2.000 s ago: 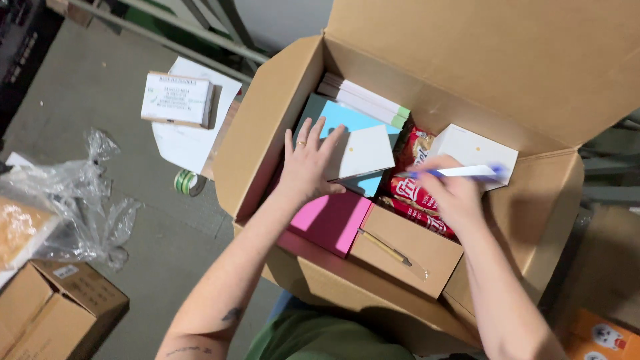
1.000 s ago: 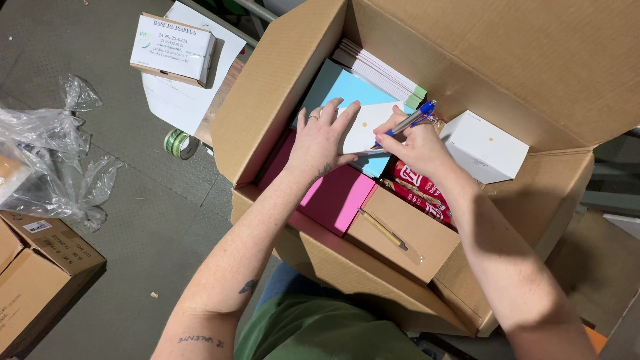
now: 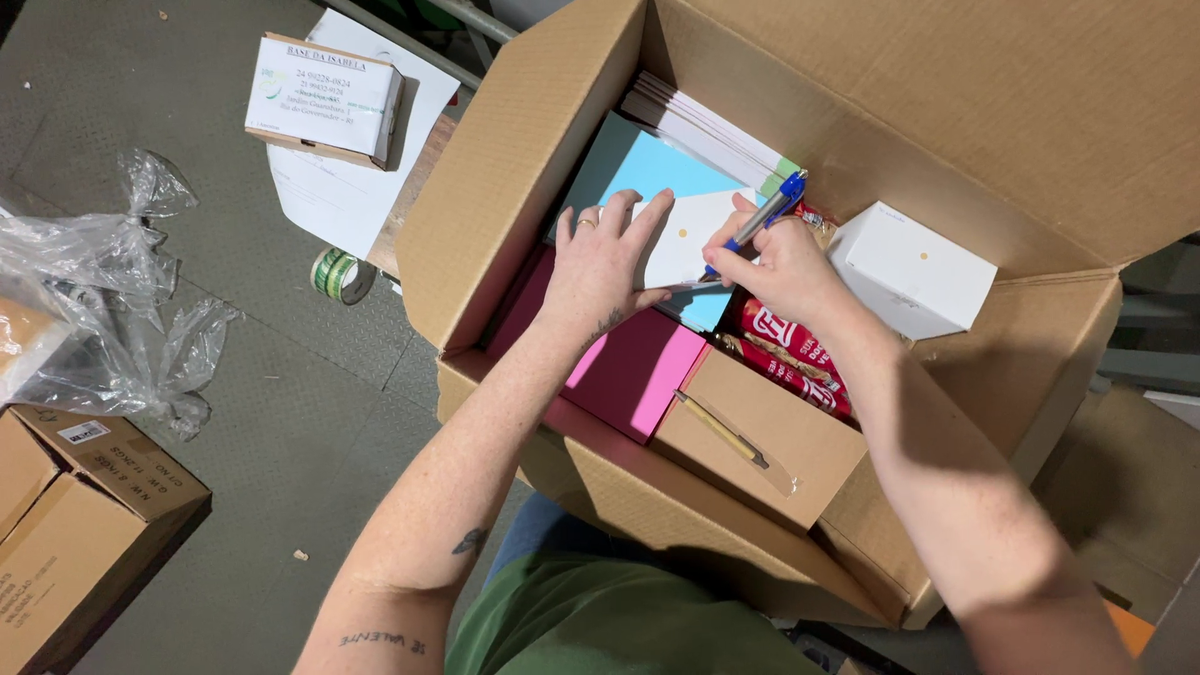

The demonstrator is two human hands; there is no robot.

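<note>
Inside the large open cardboard box, my right hand (image 3: pixel 783 262) grips a blue and silver ballpoint pen (image 3: pixel 757 223), its tip at the edge of a white small box (image 3: pixel 698 234). My left hand (image 3: pixel 605 258), fingers spread, presses down on that white item. Beneath it lie light-blue sheets or notebooks (image 3: pixel 630 157). Pink ones (image 3: pixel 647 370) sit nearer me, beside a kraft-brown item (image 3: pixel 778 422) with a brown pen (image 3: pixel 720 428) on top. Red snack packets (image 3: pixel 797 349) are partly under my right wrist. A second white box (image 3: pixel 914 267) stands to the right.
The cardboard box's wall (image 3: pixel 525 178) rises at left. Beyond it are a small labelled carton (image 3: pixel 323 98) on white paper (image 3: pixel 323 192) and a green tape roll (image 3: pixel 340 276). Crumpled clear plastic (image 3: pixel 103 300) and another cardboard carton (image 3: pixel 103 534) lie at far left.
The pen has moved left from near the second white box to the white item under my left hand, between the first frame and the later ones. My left hand stays on that item.
</note>
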